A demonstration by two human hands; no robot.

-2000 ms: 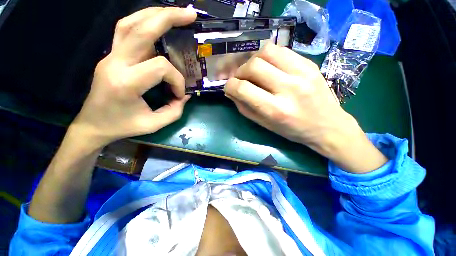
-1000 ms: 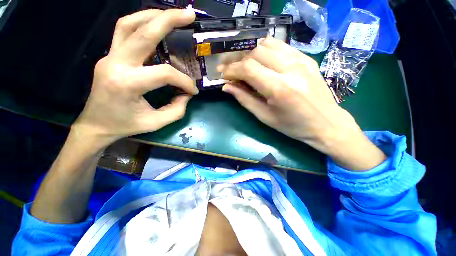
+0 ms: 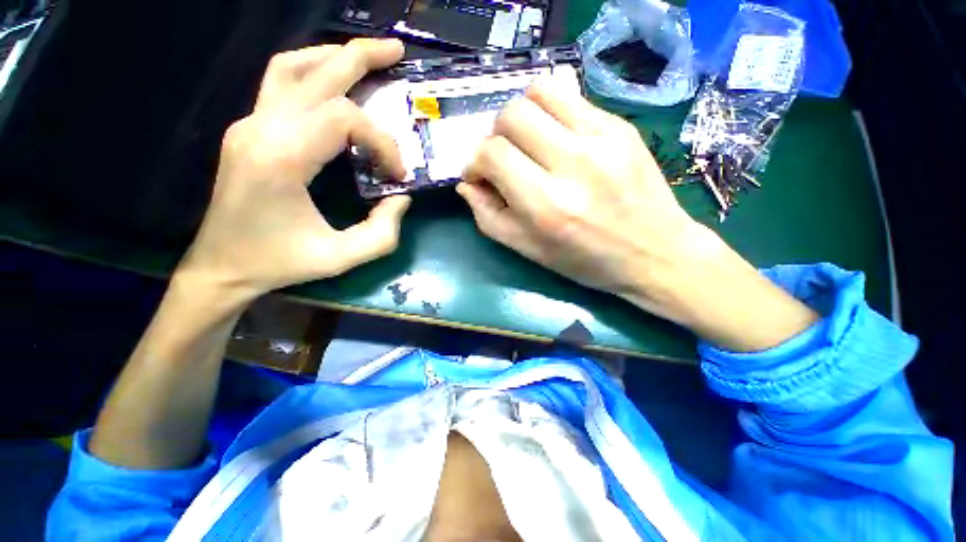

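Observation:
An open phone housing (image 3: 455, 143), black-rimmed with a bright silver-white inside and an orange tab (image 3: 426, 107), is held open side up over the green bench mat. My left hand (image 3: 286, 175) grips its left end, with fingers on the far edge and inside and the thumb at the near edge. My right hand (image 3: 577, 191) holds its right part, thumb and fingertips close together at the near edge. My right fingers cover part of the inside. Whether a small part is between the right fingertips cannot be seen.
Another open housing (image 3: 450, 23) lies on black foam behind. At the back right are a clear round bag with dark contents (image 3: 639, 53), a labelled bag (image 3: 765, 66) with coppery-silver strips (image 3: 723, 148) spilling out, and a blue bin (image 3: 824, 48). Dark specks lie near the strips.
The housing has tilted, and its inside looks brighter. My left thumb has moved to its near edge, and the left index finger reaches inside. The whole view has shifted slightly.

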